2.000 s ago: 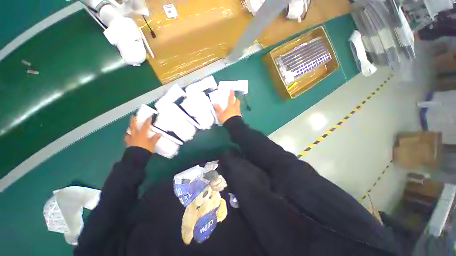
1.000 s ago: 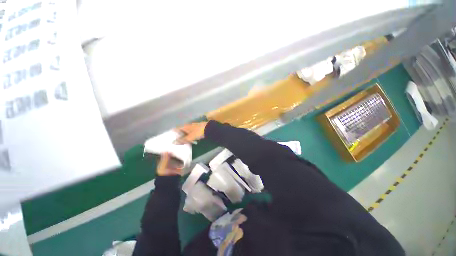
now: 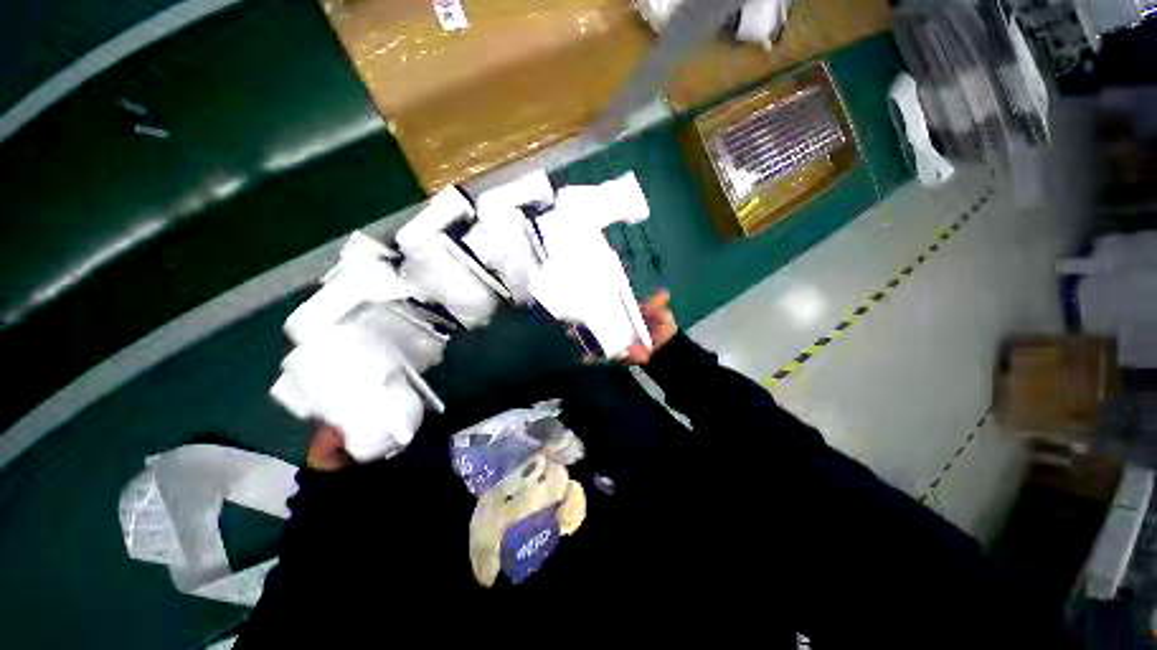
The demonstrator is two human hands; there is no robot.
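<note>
My left hand [image 3: 327,447] is mostly hidden under a white camera unit [image 3: 358,387] and holds it at the left end of the group. My right hand [image 3: 646,333] holds another white camera unit [image 3: 590,286] at the right end, with its fingers at the unit's lower edge. Between them several white units [image 3: 447,273] stand side by side on the green bench [image 3: 508,368]. Thin black cables show by the right unit's upper end. A white label strip [image 3: 203,523] lies looped on the bench at the lower left.
An open brown carton [image 3: 777,146] with thin silvery pieces stands at the upper right. A brown taped cardboard sheet [image 3: 508,83] lies beyond the units, and a grey post [image 3: 660,64] crosses in front of it. Layered grey-white packaging [image 3: 971,83] is at the bench's right end.
One second ago both hands were on a white piece over the conveyor; now they are apart, each at a unit at opposite ends of the group. The view has swung back from the white shelf.
</note>
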